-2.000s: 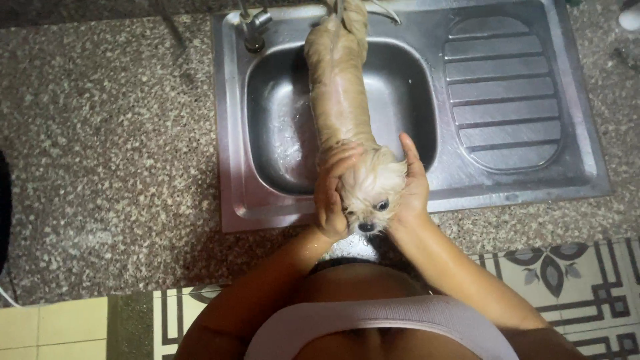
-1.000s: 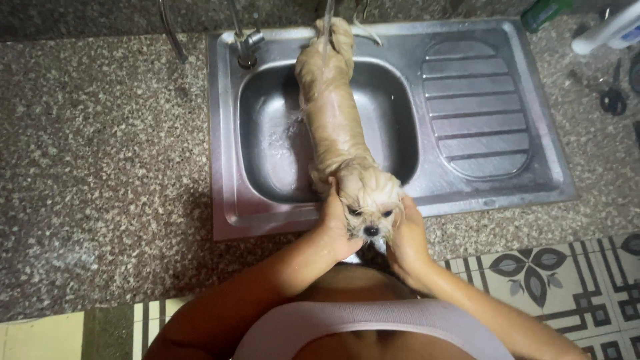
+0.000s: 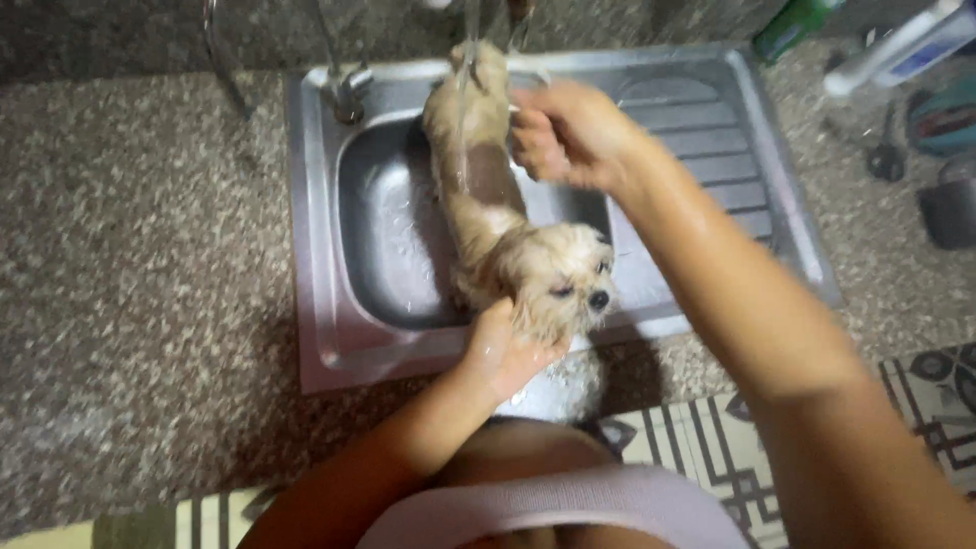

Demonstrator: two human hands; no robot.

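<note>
A wet, cream-coloured small dog (image 3: pixel 480 168) stands in the basin of a stainless steel sink (image 3: pixel 396 229), its head over the front rim and turned to the right. My left hand (image 3: pixel 515 354) cups the dog's chin and cheek from below. Blurred by motion, my right hand (image 3: pixel 568 137) is raised beside the dog's hind part with fingers curled; whether it holds something cannot be told. A stream of water (image 3: pixel 463 99) falls on the dog's back.
The ribbed drainboard (image 3: pixel 709 152) lies right of the basin. A sink fitting (image 3: pixel 349 95) stands at the back left corner. On the speckled counter (image 3: pixel 152 305), at far right, are a green bottle (image 3: pixel 793 29), white tubes (image 3: pixel 892 49) and a dark utensil (image 3: pixel 887 156).
My right hand has left the dog's head and moved up beside its rear. My left hand remains at the head, which has turned to the right. The view is closer.
</note>
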